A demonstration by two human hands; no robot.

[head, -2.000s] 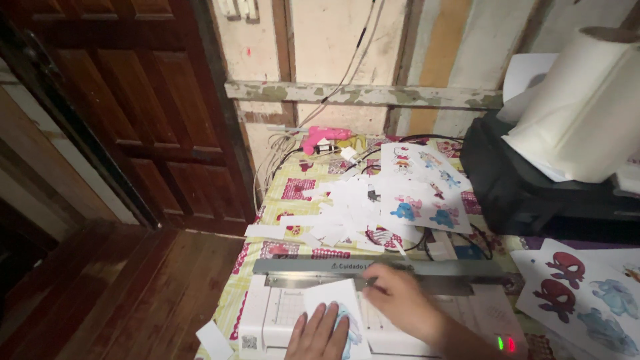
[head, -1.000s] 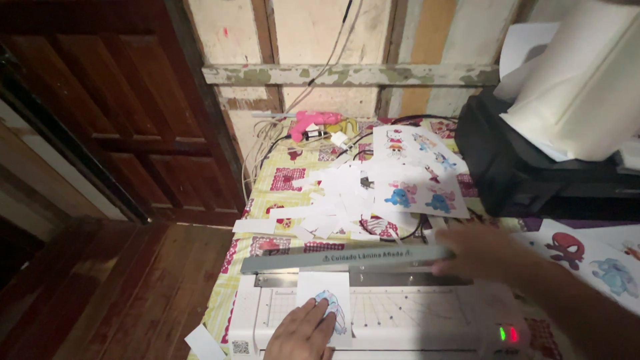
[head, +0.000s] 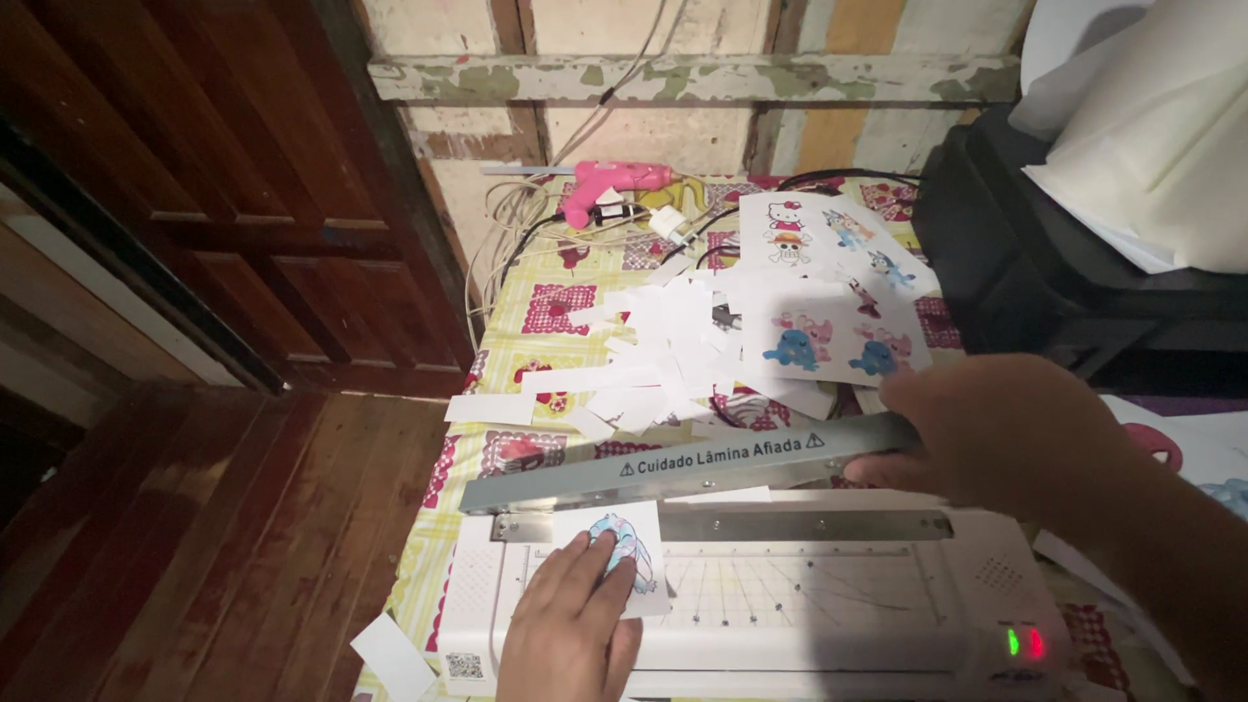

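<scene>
My left hand (head: 575, 604) presses a small white paper with a blue cartoon print (head: 648, 546) flat on the bed of a white paper trimmer (head: 760, 643), near its left end. The paper's top reaches the metal cutting edge (head: 770, 526). My right hand (head: 936, 429) grips the free right end of the grey blade arm (head: 682, 463), which is raised and tilted above the edge, hinged at the left. Green and red lights glow at the trimmer's right.
White paper offcuts (head: 673, 322) lie heaped behind the trimmer beside printed cartoon sheets (head: 829, 283). Farther back are a pink glue gun (head: 614, 185), a white plug adapter (head: 669, 224) and cables. A black printer (head: 1082, 292) stands right; one offcut (head: 393, 658) lies at the table's left edge.
My right hand has moved from near the trimmer's middle to the right end of the blade arm, and the arm now stands raised. My left hand still holds the printed paper down.
</scene>
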